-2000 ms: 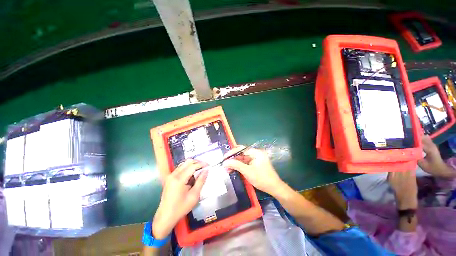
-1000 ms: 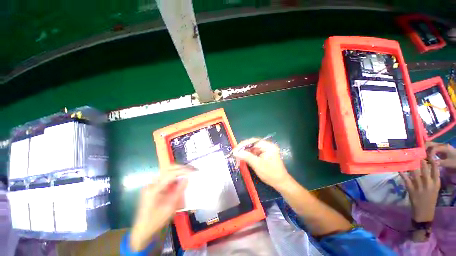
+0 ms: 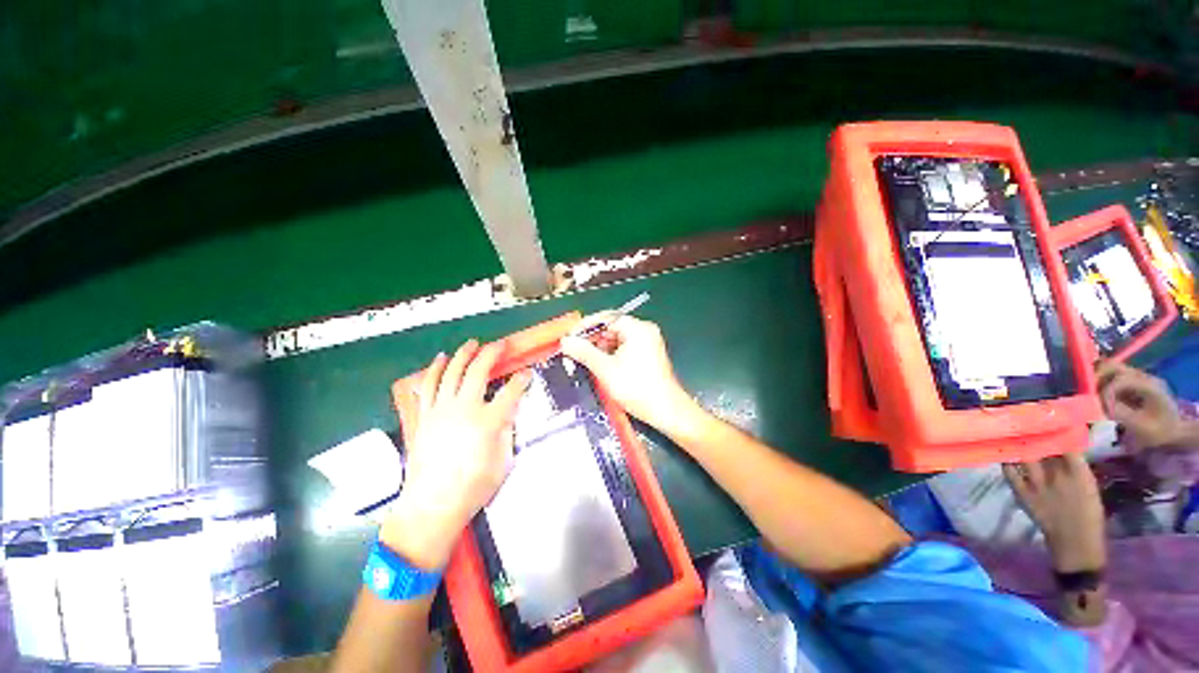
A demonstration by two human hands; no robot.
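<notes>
An open-backed tablet [image 3: 629, 540] lies in a red foam frame [image 3: 682, 580] in front of me. A flat silver-grey battery [image 3: 559, 519] lies inside it, below the board area. My left hand [image 3: 458, 440] rests across the frame's upper left side, fingers apart, thumb over the tablet's upper end; it partly hides the board. My right hand [image 3: 634, 372] holds a thin metallic stick [image 3: 623, 312], perhaps tweezers, at the tablet's upper right corner. Its tip at the tablet is hard to make out. A white liner sheet [image 3: 358, 473] lies on the bench left of the frame.
Clear trays of white batteries [image 3: 108, 454] stand at the left. Stacked red frames with a tablet [image 3: 980, 309] stand at the right, another framed tablet [image 3: 1115, 287] behind them. A grey upright [image 3: 476, 145] rises beyond the bench. Another person's hands [image 3: 1062, 506] are at the lower right.
Both hands have moved up to the tablet's upper end. The white sheet that was over the battery is off it, and a white sheet now lies on the bench at left.
</notes>
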